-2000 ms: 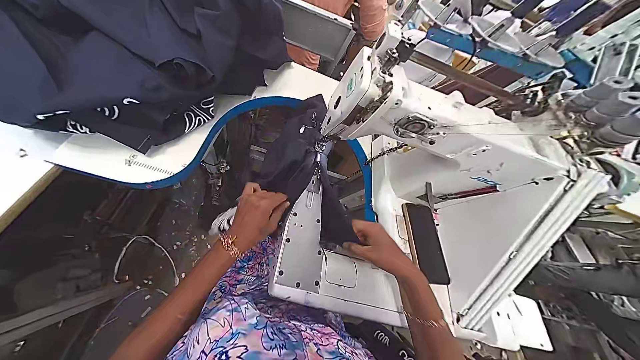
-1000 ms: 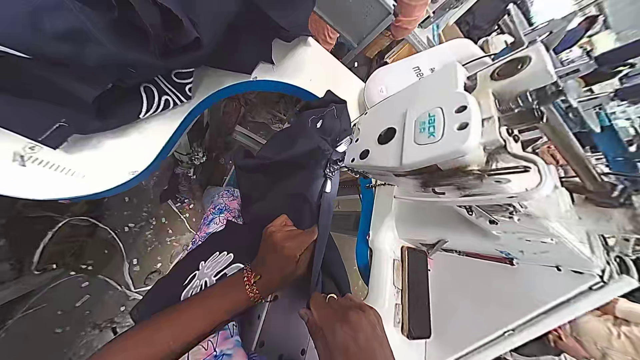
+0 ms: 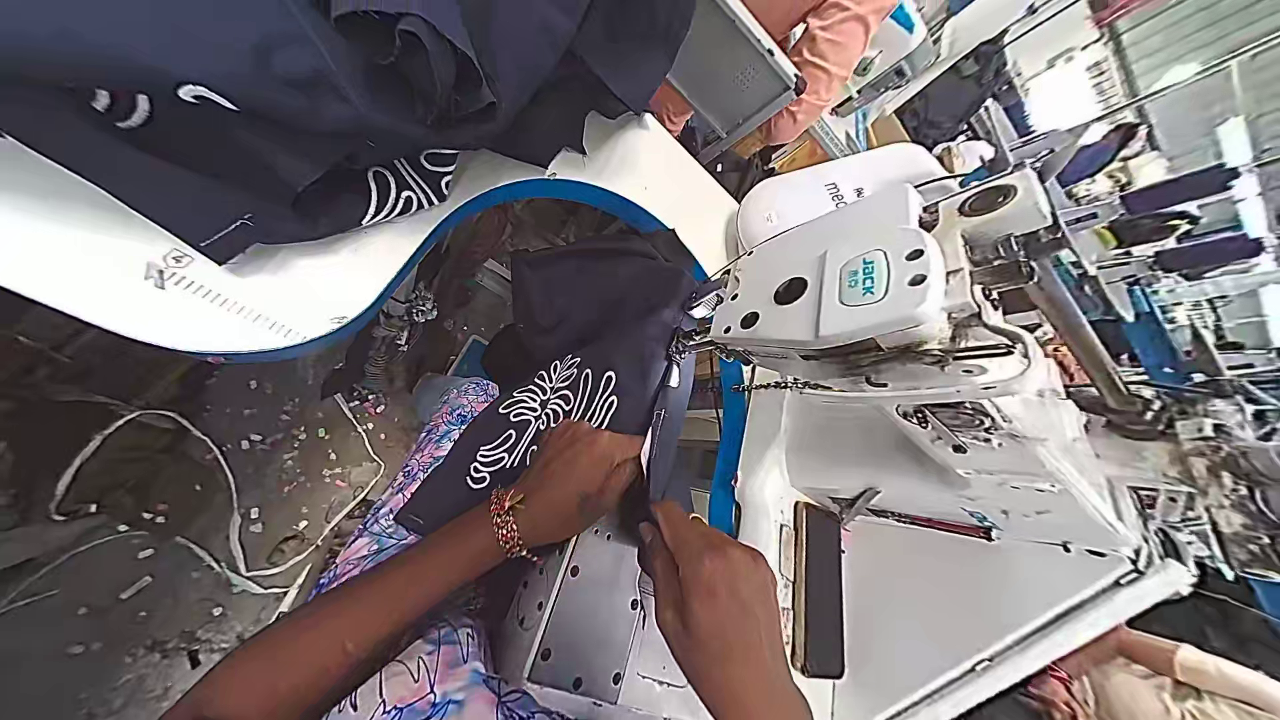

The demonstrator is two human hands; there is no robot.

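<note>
A dark navy fabric piece (image 3: pixel 600 300) with white leaf embroidery hangs over the arm of a white Jack sewing machine (image 3: pixel 840 290). Its edge runs up to the needle area, where the stitching parts are partly hidden. My left hand (image 3: pixel 585 475), with a beaded bracelet, grips the fabric below the embroidery. Close on its right, my right hand (image 3: pixel 710 590) pinches the same edge between thumb and fingers. A chain of thread (image 3: pixel 785 386) trails from the needle area to the right.
More navy fabric (image 3: pixel 300 90) lies on the white table with a blue edge (image 3: pixel 400 290). A dark phone (image 3: pixel 820 590) rests on the machine bed. Another person's arm (image 3: pixel 825 60) shows behind a grey box (image 3: pixel 730 70); a further person's arm (image 3: pixel 1200 670) is at lower right.
Since the oldest frame, both hands have come together on the fabric edge. The white leaf embroidery now shows above my left hand rather than beside its wrist, as one second ago. The view has shifted.
</note>
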